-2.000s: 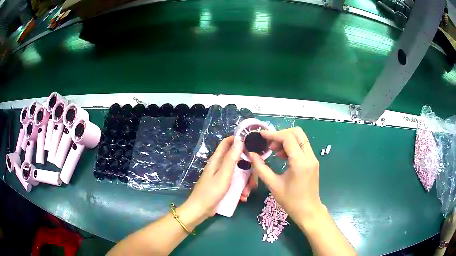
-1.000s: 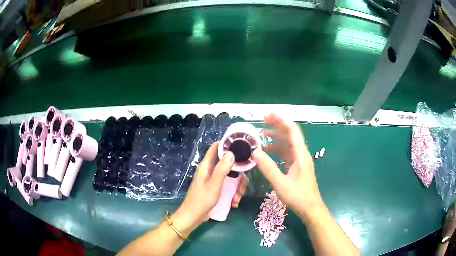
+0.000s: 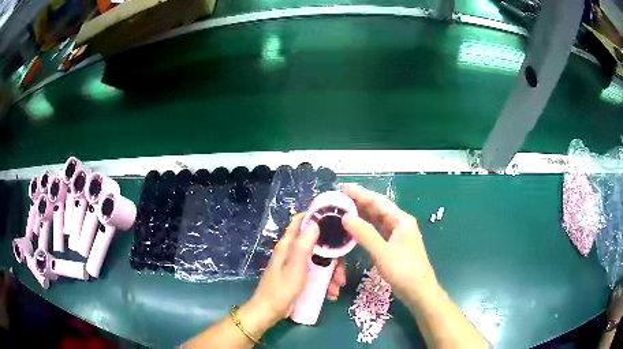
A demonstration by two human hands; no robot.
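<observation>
A pink hair dryer body [image 3: 313, 290] is held upright in front of me, its round open end facing me and its handle down. A black round cover [image 3: 333, 231] sits inside the pink ring. My left hand [image 3: 290, 262] is wrapped around the body from the left, thumb at the ring's edge, with fingertips showing right of the handle. My right hand [image 3: 386, 235] holds the ring's top and right side, thumb at the cover's edge. A heap of small pink pieces [image 3: 371, 307] lies below my right hand.
Black caps [image 3: 156, 225] under clear plastic film [image 3: 222, 235] lie left of my hands. Grouped dryer bodies [image 3: 89, 211] stand at far left. A bag of small pink pieces [image 3: 579, 213] lies right. A pale rail [image 3: 273, 161] and grey upright [image 3: 529, 92] are beyond.
My right fingers have come from the air onto the ring's top. The dryer and both hands sit slightly lower in view. The cover stays in the ring.
</observation>
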